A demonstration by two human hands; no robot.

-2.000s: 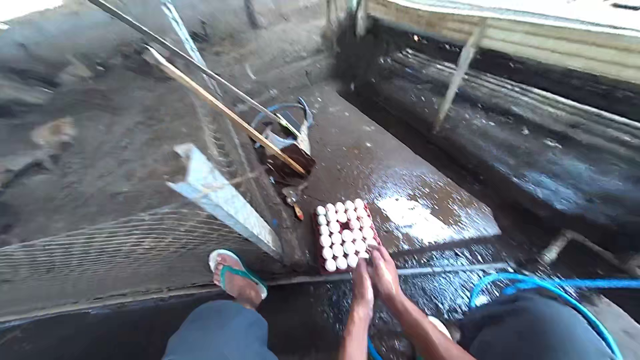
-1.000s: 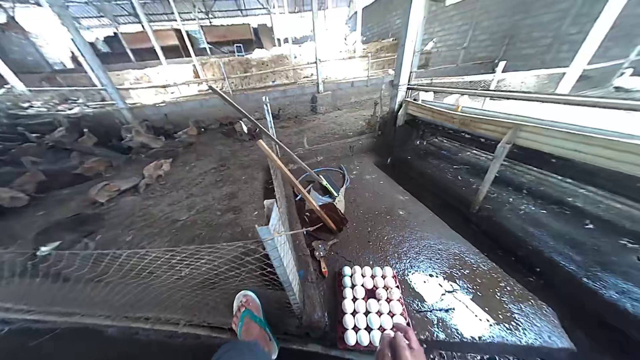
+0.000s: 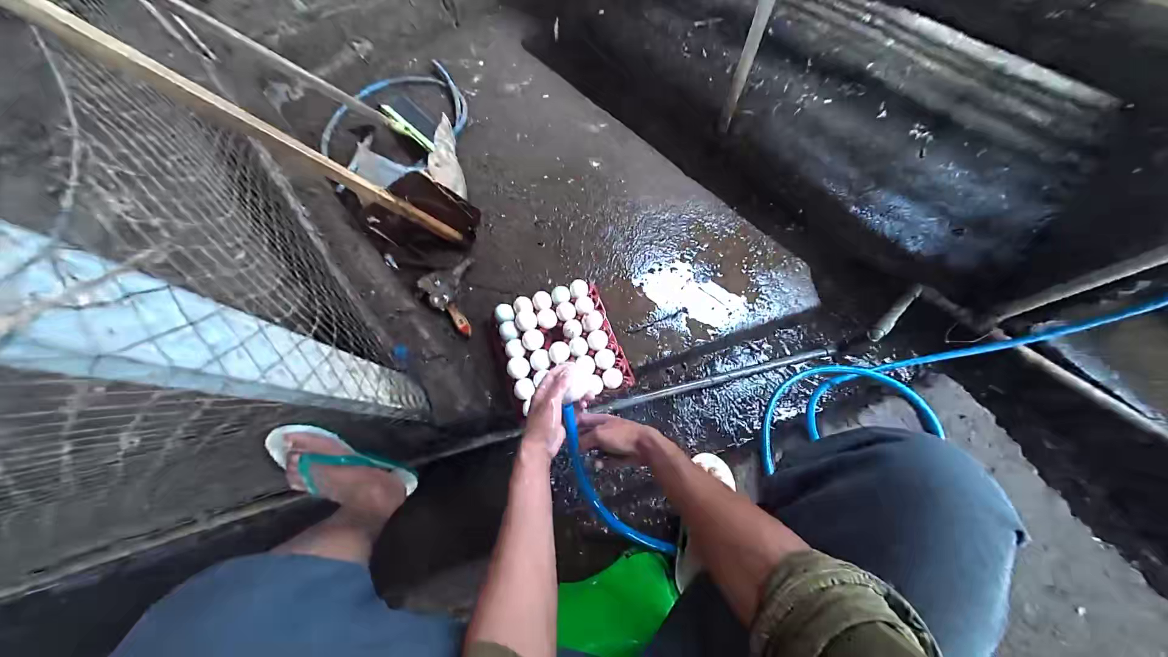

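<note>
A red egg tray (image 3: 624, 358) full of pale eggs, with a gap near its middle, rests on the wet ground. At its near edge, my left hand (image 3: 547, 415) is closed around the end of a blue hose (image 3: 589, 493). Something whitish, perhaps an egg or water, blurs at its fingertips. My right hand (image 3: 616, 436) is beside the hose, fingers bent toward my left hand; whether it grips anything is unclear. The hose curves down between my forearms. A bright green object (image 3: 616, 602), partly hidden, lies below them.
Wire netting (image 3: 219, 210) and a pale post (image 3: 182, 338) stand at left. A wooden handle (image 3: 274, 137) slants to a dark blade beyond the tray. A trowel-like tool (image 3: 445, 297) lies near it. A metal pipe (image 3: 721, 376) crosses at right, near blue hose loops (image 3: 853, 374).
A second ago one hand was at the tray's near edge; now both are there, with the blue hose between them. The view has tilted down.
</note>
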